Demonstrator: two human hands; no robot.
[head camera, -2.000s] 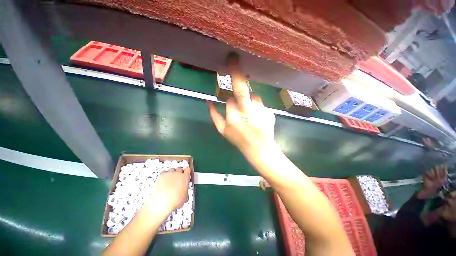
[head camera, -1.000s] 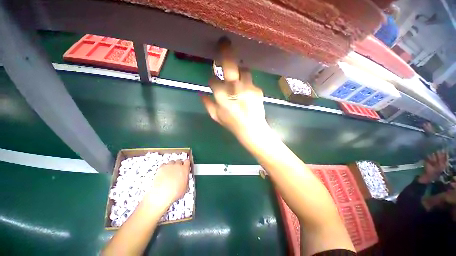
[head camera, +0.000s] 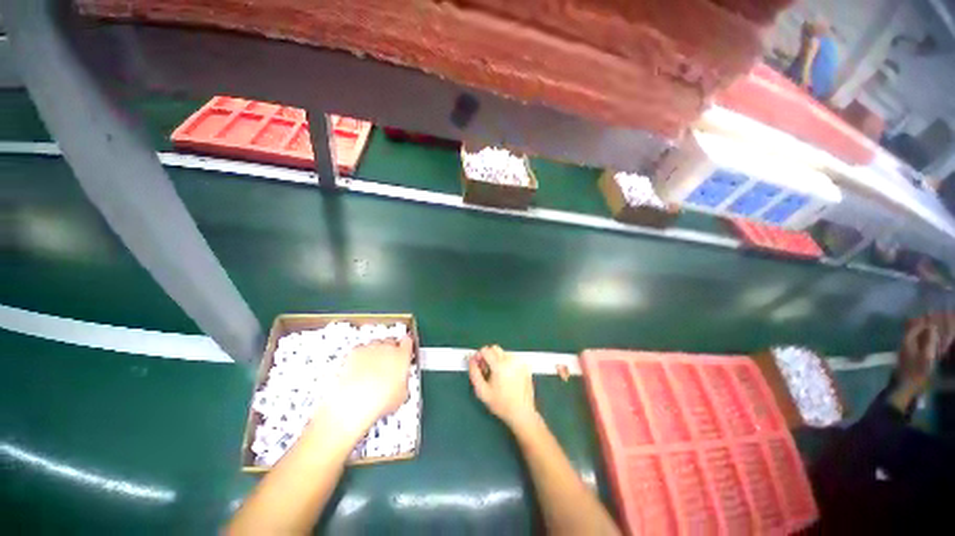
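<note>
The brown parts carton, heaped with small white parts, stands on the green surface at centre left. My left hand lies on the parts at the carton's right side, fingers curled down; whether it pinches a part cannot be told. My right hand is over the white strip, just right of the carton, with thumb and fingers closed around a tiny dark piece. The red compartment tray lies to the right of my right hand.
A small brown lump sits on the strip beside the tray. Another carton and a person's hands are at far right. A grey upright slants beside my carton. Overhead are red sheets and a power strip.
My right hand has come down from near the overhead shelf edge to the white strip, its fingers now closed. My left hand stays in the carton. The view has shifted slightly.
</note>
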